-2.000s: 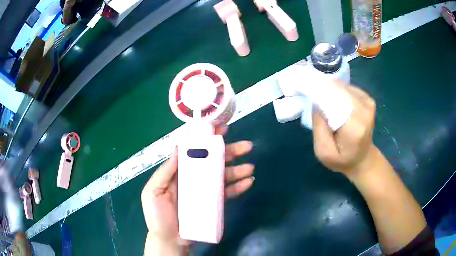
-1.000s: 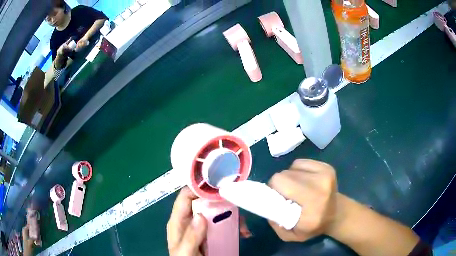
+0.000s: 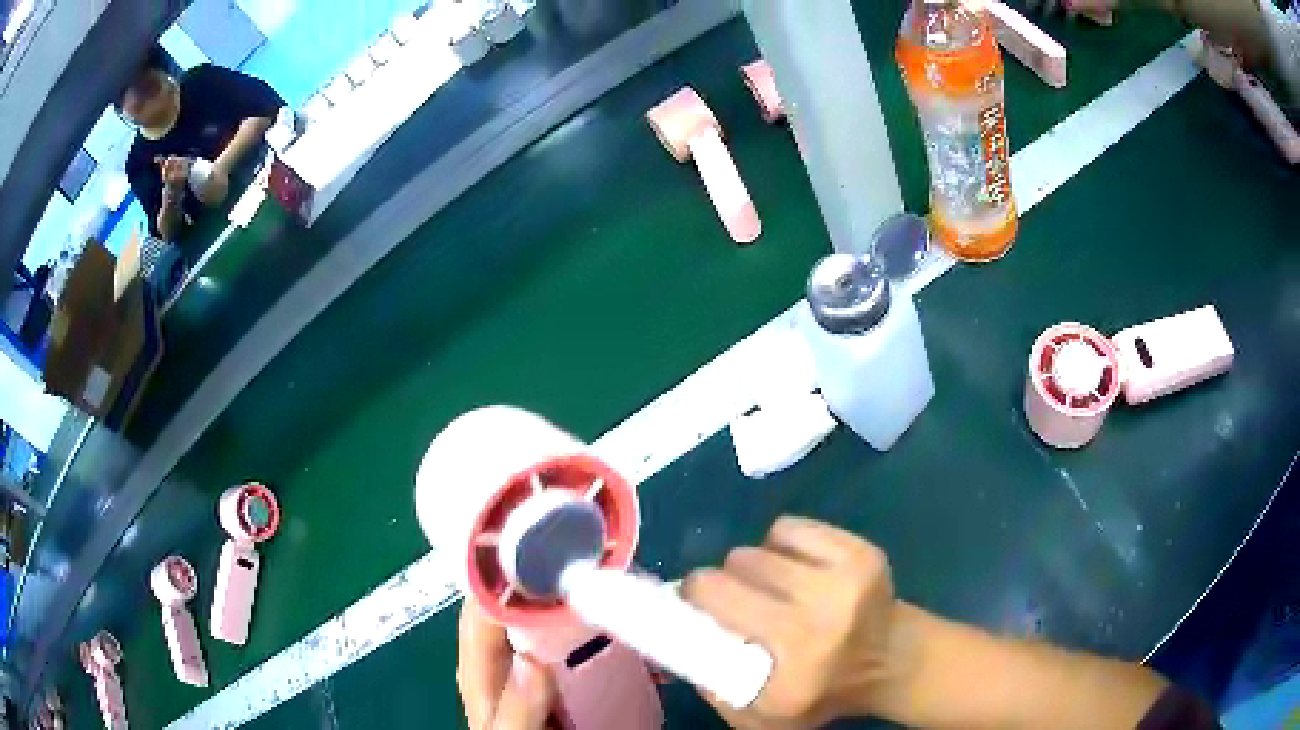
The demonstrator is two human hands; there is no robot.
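Note:
A pale pink handheld mini fan [image 3: 606, 685] is held upright at the lower centre, its ring and grey centre cap facing me. My left hand [image 3: 499, 676] grips it around the neck and handle, partly hidden behind it and cut off by the lower edge. My right hand [image 3: 806, 620] holds a white wiping cloth [image 3: 677, 638], wrapped over a fingertip, its tip against the lower edge of the centre cap. A white dispenser bottle [image 3: 877, 374] with its lid flipped open stands beyond, beside folded white wipes [image 3: 781, 432].
Another pink fan [image 3: 1172, 354] lies at the right. An orange drink bottle [image 3: 968, 136] stands by the grey post [image 3: 830, 129]. More fans lie on the green conveyor [image 3: 357, 385], at left [image 3: 235, 585] and at the back [image 3: 724, 178]. A person [image 3: 200, 129] sits at upper left.
The cloth moved from beside the dispenser bottle onto the fan's cap. My left hand turned the fan and brought it lower. A fan now lies at the right. Conveyor fans have shifted in view.

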